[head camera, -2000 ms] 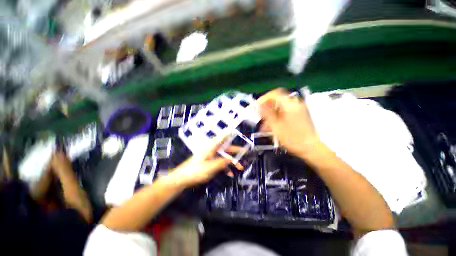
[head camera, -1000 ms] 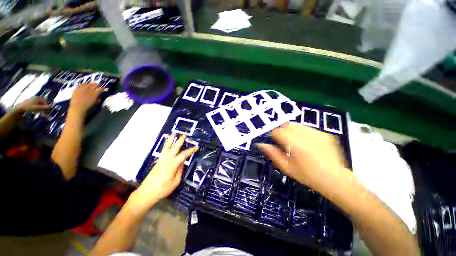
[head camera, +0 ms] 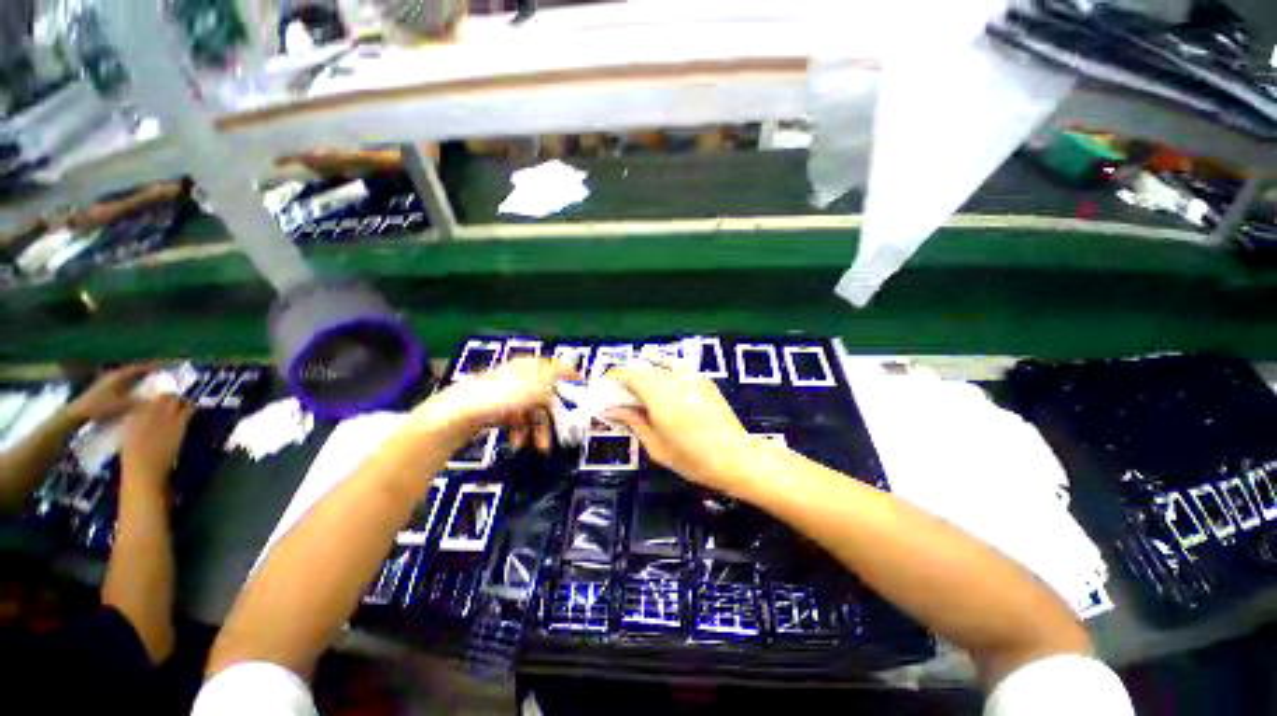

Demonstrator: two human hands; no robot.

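A black tray [head camera: 462,646] holds rows of black phone front housings, several with thin white adhesive frames [head camera: 472,516] around their windows. My left hand [head camera: 515,397] and my right hand [head camera: 675,417] meet above the middle of the tray. A small, blurred white piece of adhesive sheet [head camera: 576,409] is between their fingertips, and both hands pinch it. My hands cover part of the back rows. A housing with a white frame [head camera: 609,450] shows just below my fingers. The lower housings show keypad grids under glossy reflections.
Left: a purple-rimmed extraction nozzle [head camera: 353,367], a white sheet stack [head camera: 329,459] and another person's hands [head camera: 140,420] over a tray. Right: a white liner pile [head camera: 966,469] and another black tray [head camera: 1148,406]. A translucent plastic sheet [head camera: 931,154] hangs over the green conveyor [head camera: 672,280].
My hands have come together over the tray; they were apart before. The large die-cut sheet no longer shows spread out over the back rows. The camera view has shifted, showing more shelf.
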